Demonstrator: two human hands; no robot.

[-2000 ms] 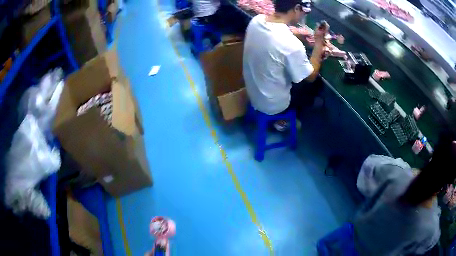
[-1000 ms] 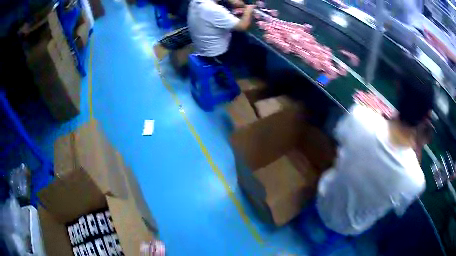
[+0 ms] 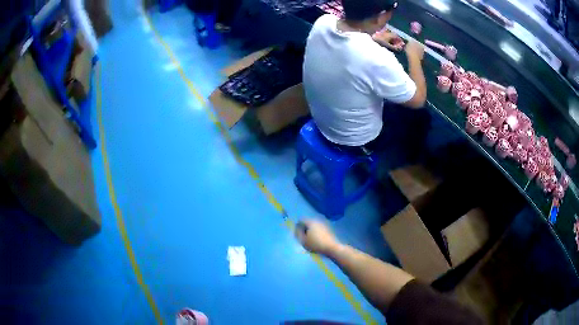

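Observation:
The pink head of a handheld fan [image 3: 192, 317] shows at the bottom edge, left of centre, cut off by the frame. No hand is visible on it; my left hand is out of the picture. My right hand [image 3: 314, 236] reaches out over the blue floor from a dark sleeve at the lower right. It is blurred, with the fingers partly curled and a dark spot at the fingertips. I cannot tell if it holds something.
A seated person in a white shirt [image 3: 355, 82] works at the green bench on a blue stool [image 3: 333, 165]. Many pink fans [image 3: 501, 120] lie on the bench. Open cartons [image 3: 416, 244] stand below it. Cartons [image 3: 54, 171] line the left. A white paper [image 3: 237, 261] lies on the floor.
The view has moved forward along the aisle. My right hand and forearm have come into view. The fan head has stayed low in the picture and is more cut off than two seconds ago.

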